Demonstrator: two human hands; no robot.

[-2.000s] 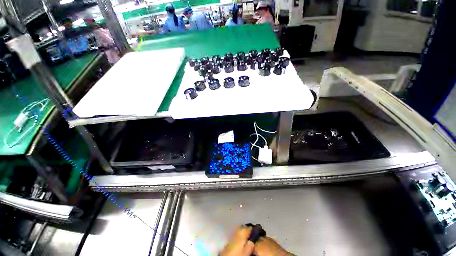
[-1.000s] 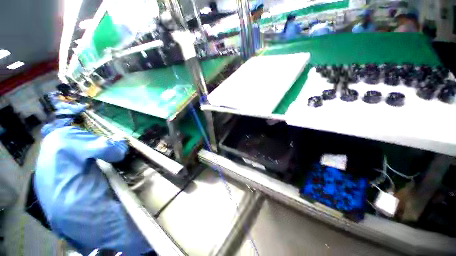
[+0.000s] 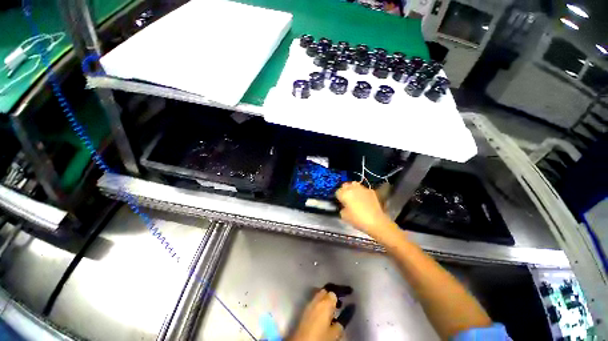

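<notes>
My left hand (image 3: 320, 318) is low in the middle over the bare metal bed, with two dark shapes at its fingertips; whether these are finger covers or a held part cannot be told. My right hand (image 3: 363, 205) reaches forward to the right edge of the black bin of small blue components (image 3: 319, 180), fingers bent. Its fingertips are dark and blurred, so I cannot tell if they hold anything. A light blue wrist band (image 3: 269, 328) shows by my left wrist.
A shelf above carries black round components (image 3: 362, 90) on white foam (image 3: 373, 123) and a second foam sheet (image 3: 200, 50). Black bins stand left (image 3: 213, 160) and right (image 3: 453, 203). A green circuit board (image 3: 567, 303) lies far right. A coiled blue cord (image 3: 90, 143) hangs left.
The view swung left to a blue-coated coworker, then back. My hands, together over the bed two seconds ago, are now apart; the right one has moved forward to the blue components' bin.
</notes>
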